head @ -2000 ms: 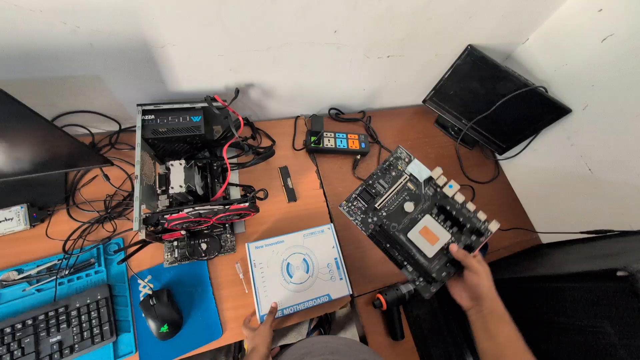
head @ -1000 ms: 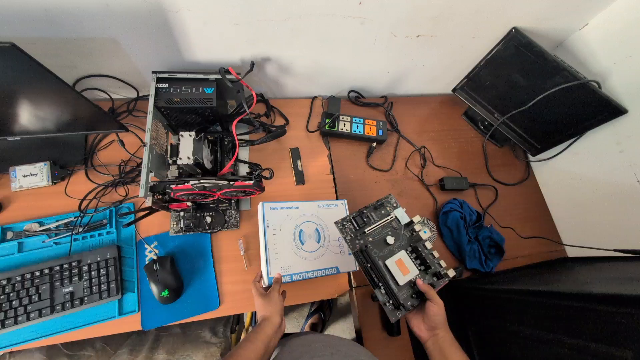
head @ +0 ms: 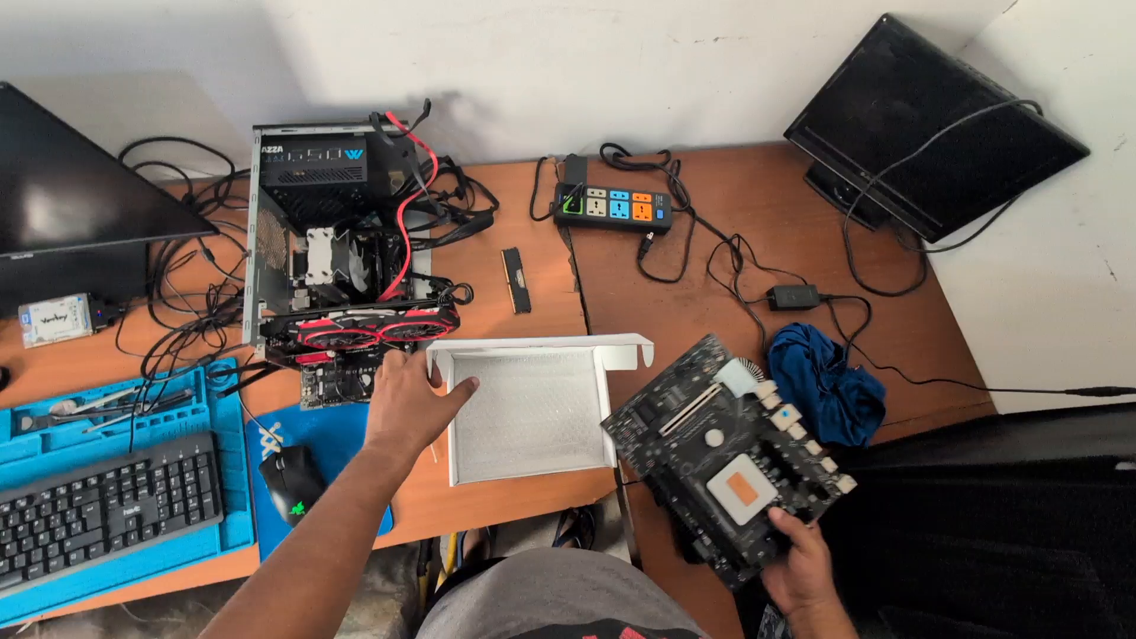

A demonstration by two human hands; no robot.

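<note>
A black motherboard point(head: 710, 461) is held by its lower right edge in my right hand point(head: 803, 568), thumb on top near the white CPU socket cover with an orange label. Left of it, the white cardboard motherboard box point(head: 453, 426) lies with its lid up, bubble wrap point(head: 532, 413) showing inside. At the box's upper left corner is my left hand point(head: 414, 399), thumb and fingers apart; whether it grips the lid cannot be told. Just behind that hand stands the PC case point(head: 257, 240) with a red and black graphics card point(head: 382, 328). A RAM stick point(head: 515, 280) lies behind the box.
A power strip point(head: 612, 208), a power adapter point(head: 792, 296), a blue cloth point(head: 825, 382) and a monitor point(head: 932, 133) are at the right. On the left are a keyboard point(head: 106, 510) on a blue mat, a mouse point(head: 293, 484), another monitor point(head: 80, 177) and tangled cables.
The motherboard box, closed before, has been opened. My left hand has moved from its near edge to its upper left corner. The motherboard remains in my right hand.
</note>
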